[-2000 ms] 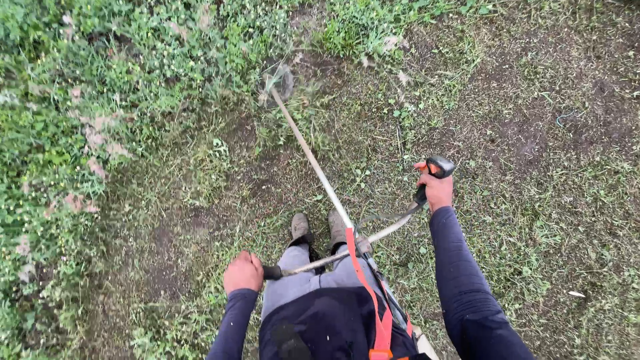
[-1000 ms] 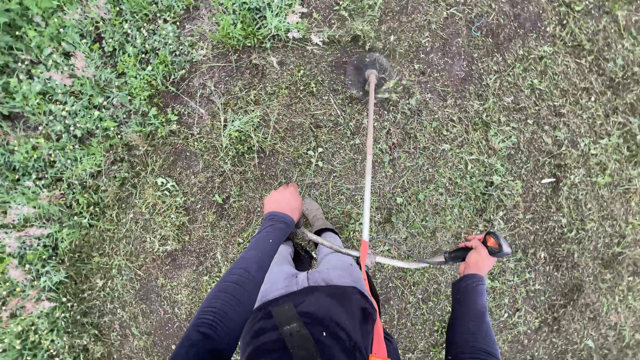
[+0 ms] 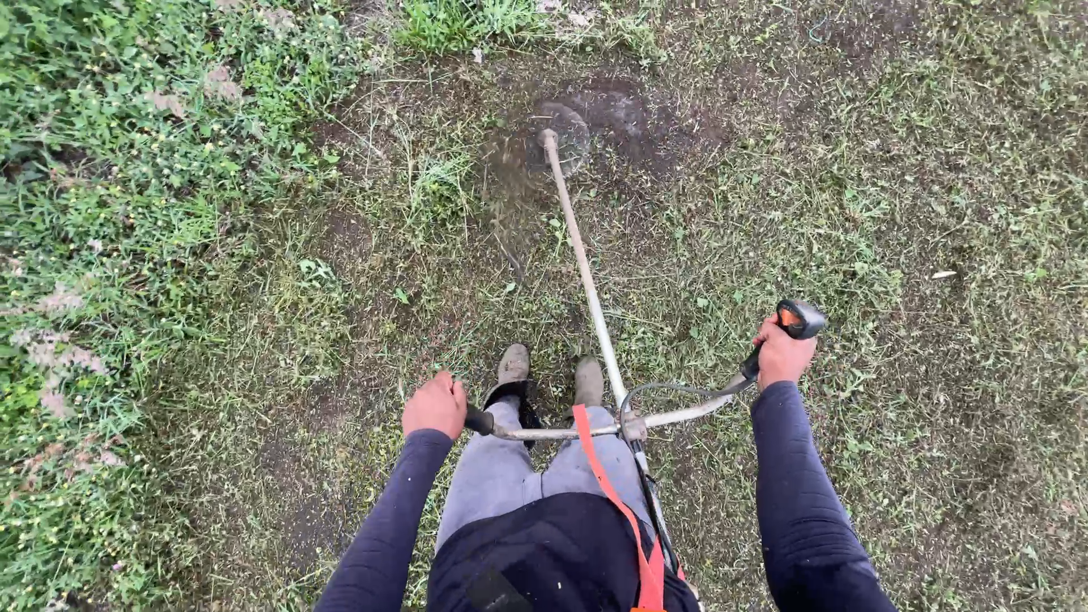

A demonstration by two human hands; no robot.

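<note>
A brush cutter's long metal shaft runs forward from beside my right hip. At its far end the blurred round cutting head is low over bare soil and clippings. A curved handlebar crosses in front of my thighs. My left hand is closed on the black grip at its left end. My right hand holds the black and orange throttle grip at the right end. An orange harness strap hangs down my front to the machine.
Tall green weeds stand along the left, with a grass tuft at the top. Short cut grass and clippings cover the ground to the right. My boots stand on the ground behind the handlebar.
The cutting head swung right between the two earlier frames and is now back toward the left. My hands and the handlebar have turned with it. Both hands remain on the grips.
</note>
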